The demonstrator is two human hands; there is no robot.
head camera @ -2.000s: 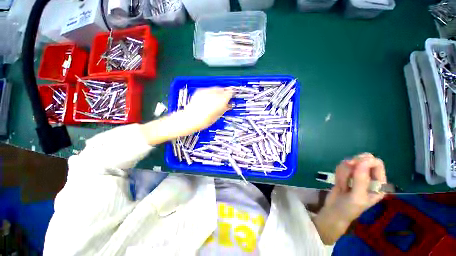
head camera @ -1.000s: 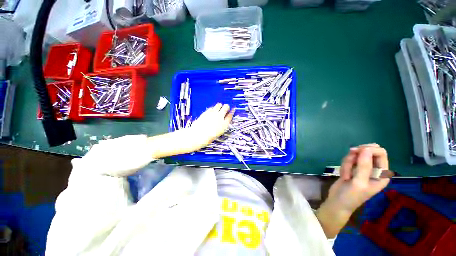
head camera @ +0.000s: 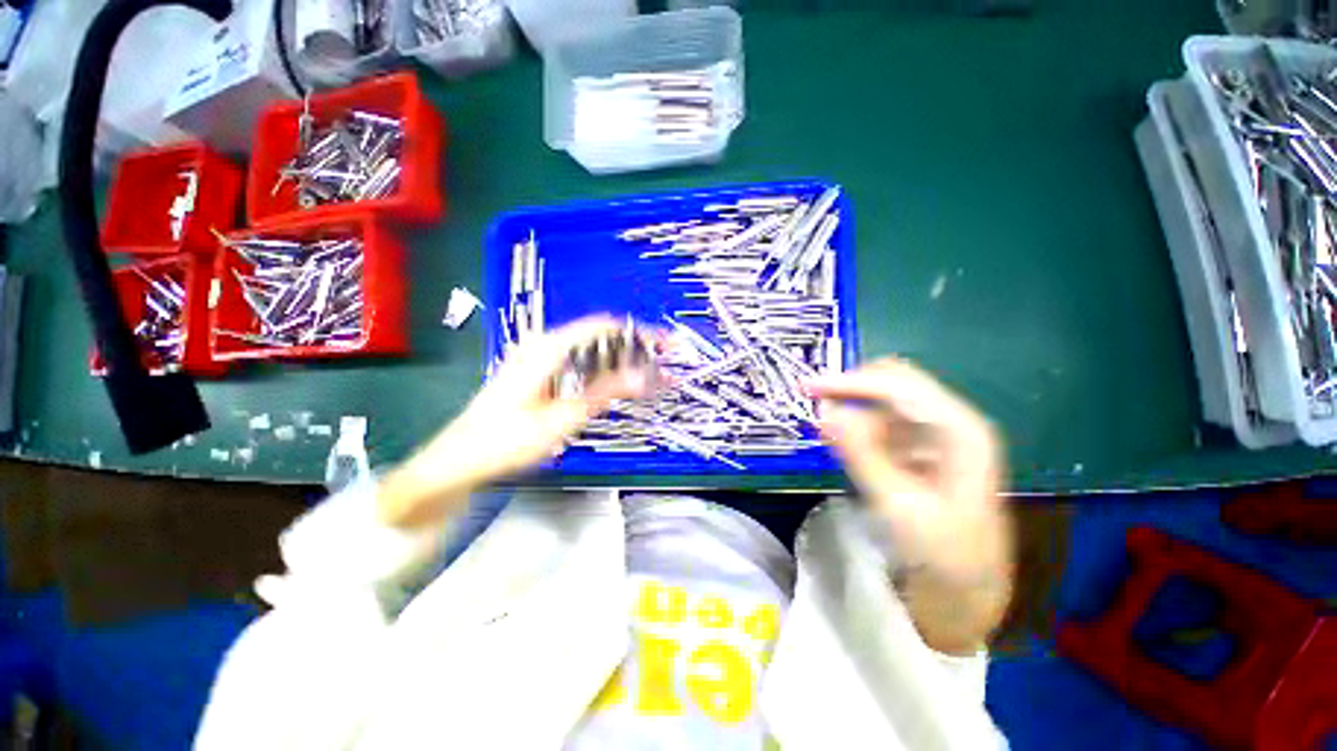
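Observation:
A shallow blue tray [head camera: 587,264] holds a loose pile of silver metal pins [head camera: 755,316], thick at the middle and right, with a smaller group at its left side. My left hand [head camera: 572,385] is over the tray's lower left, blurred, with its fingers curled around several metal pins [head camera: 623,352]. My right hand [head camera: 916,448] is at the tray's lower right corner, blurred, with fingertips near the pile. Something dark shows inside its curled fingers, but what it is cannot be told.
Red bins [head camera: 396,220] of metal parts stand at the left under a black gooseneck arm [head camera: 96,250]. A clear box [head camera: 645,140] with pins is beyond the tray. Translucent trays [head camera: 1202,264] of parts stand at the right. White scraps and a small clear bottle [head camera: 349,452] lie at the near-left edge.
My left hand has lifted from the pile and now holds several pins. My right hand has moved left from the bench edge to the tray's corner. The view has shifted slightly.

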